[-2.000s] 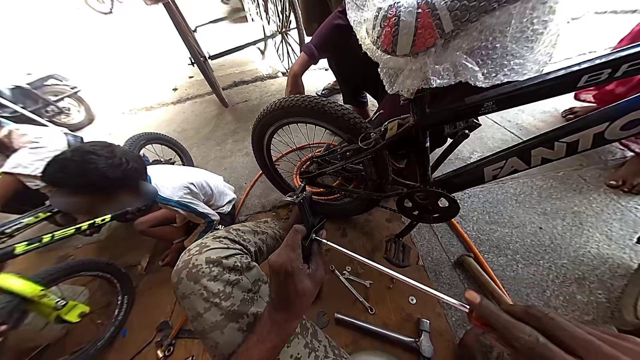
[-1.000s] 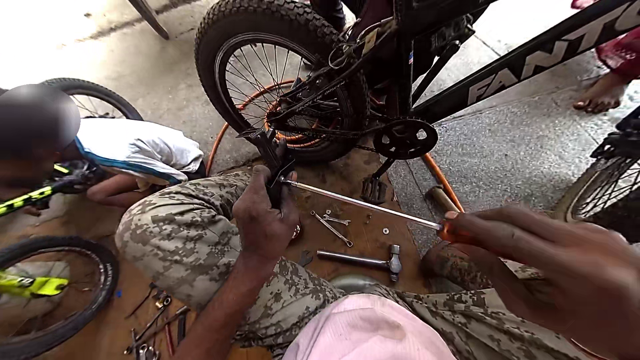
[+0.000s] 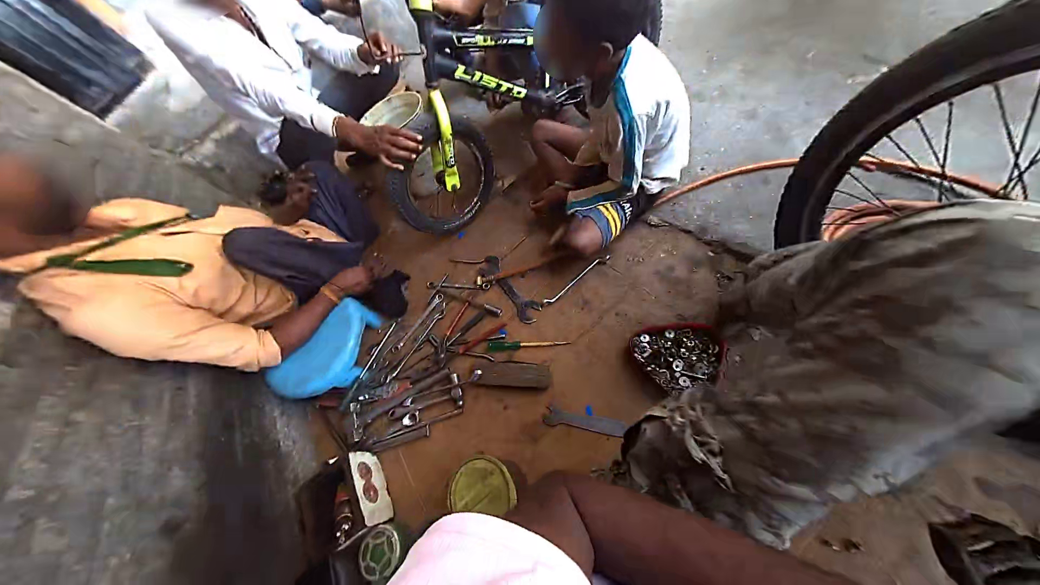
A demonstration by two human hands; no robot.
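Note:
Neither of my hands shows in view. A bare bent arm (image 3: 650, 520), apparently mine, crosses the bottom edge beside pale pink cloth (image 3: 487, 556), its hand out of sight. Several wrenches (image 3: 418, 325) and other hand tools lie in a heap on the brown ground sheet, with a green-handled screwdriver (image 3: 516, 345) at the heap's right. A wooden block (image 3: 512, 374) sits below it. An open-end wrench (image 3: 587, 421) lies near the torn trouser hem. Nuts and washers fill a red-rimmed bowl (image 3: 678, 357). A round yellow-green lid or tin (image 3: 482, 486) is near the arm.
A person in orange (image 3: 179, 284) sits at left by a blue plastic object (image 3: 325, 353). Others crouch around a yellow-and-black bicycle (image 3: 443, 138). A camouflage-trousered leg (image 3: 877, 341) fills the right, with a bicycle tyre (image 3: 837, 146) and orange hose (image 3: 731, 172) behind.
The view has swung far to the left. Both hands, the long screwdriver and the black part held earlier have left the view; the tool heap is now central.

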